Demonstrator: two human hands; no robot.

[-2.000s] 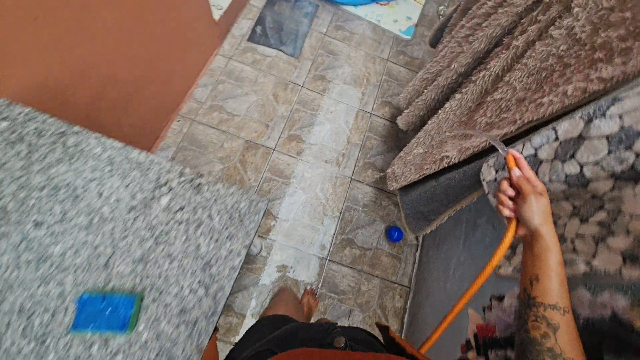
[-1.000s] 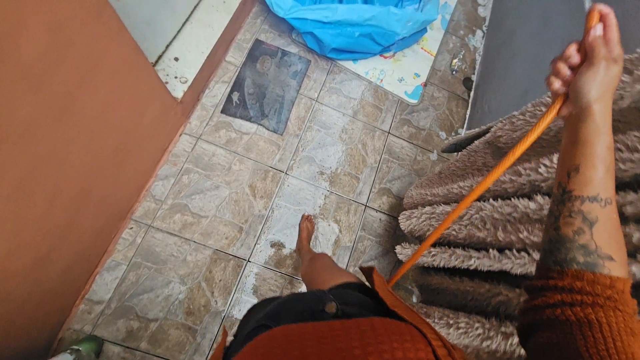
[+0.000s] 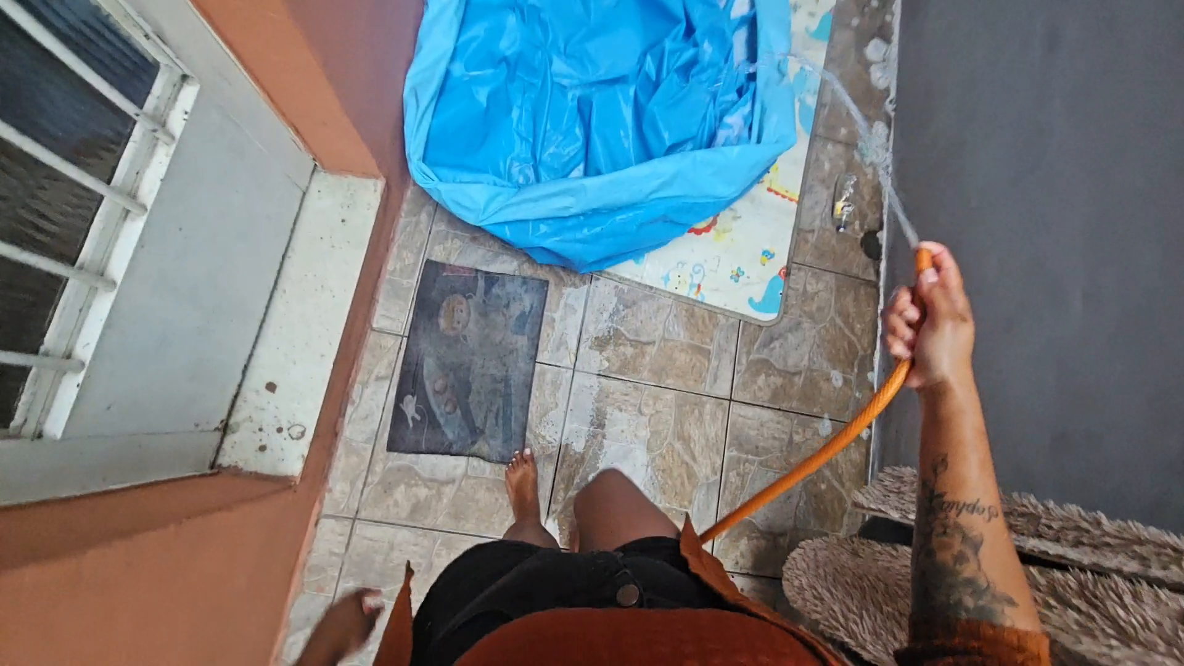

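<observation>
My right hand (image 3: 932, 319) is closed around an orange garden hose (image 3: 814, 458) close to its open end, at the right. Water streams from the hose up and left to the right rim of a blue inflatable pool (image 3: 592, 199), which looks slack and creased. The hose runs down to my right side. My left hand (image 3: 340, 627) appears blurred and partly cut off at the lower left edge; its fingers are unclear. A dark printed mat (image 3: 467, 361) lies flat on the tiles between the pool and my bare foot.
Under the pool lies a white patterned mat (image 3: 740, 277) on the tiled floor (image 3: 647, 425). Shaggy rugs (image 3: 860, 592) are at the lower right, beside a grey wall (image 3: 1036, 231). A barred window (image 3: 83, 268) and an orange wall (image 3: 139, 573) stand at the left.
The view has shifted far towards the pool, which now shows much more. My right hand keeps hold of the hose. The stream now reaches the pool; earlier it was beside the hanging shaggy rugs.
</observation>
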